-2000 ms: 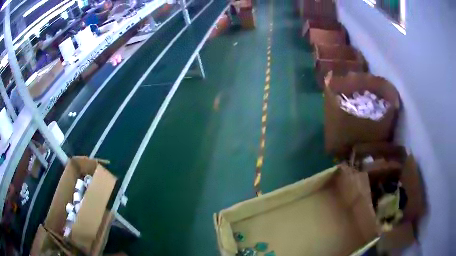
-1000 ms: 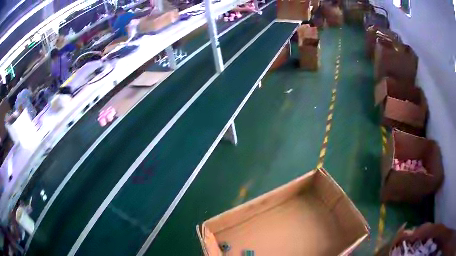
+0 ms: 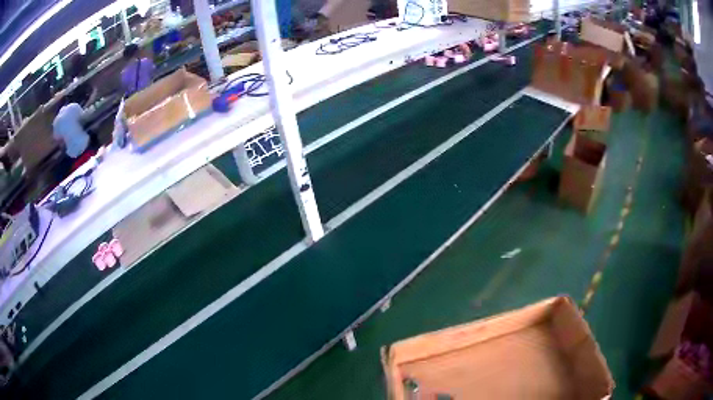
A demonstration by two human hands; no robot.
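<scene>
A shallow cardboard tray (image 3: 500,355) shows at the bottom right of the view, cut off by the lower edge. It is open and low-walled and sits tilted in the picture above the green floor. One or two small dark or greenish pieces (image 3: 412,384) lie in its near left corner, too blurred to name. Neither of my hands is in view, so what holds the tray is hidden.
A long green shelf (image 3: 328,281) with pale edges runs beside the tray, a white post (image 3: 288,148) rising from it. Behind is a white bench (image 3: 313,86) with cables and a carton (image 3: 168,117). Cartons (image 3: 582,168) stand ahead and at right. Two people are at far left.
The view has swung left and moved along the aisle. The tray now shows farther right and lower. The shelf and bench fill more of the picture, and the right-hand cartons have shifted towards the edge.
</scene>
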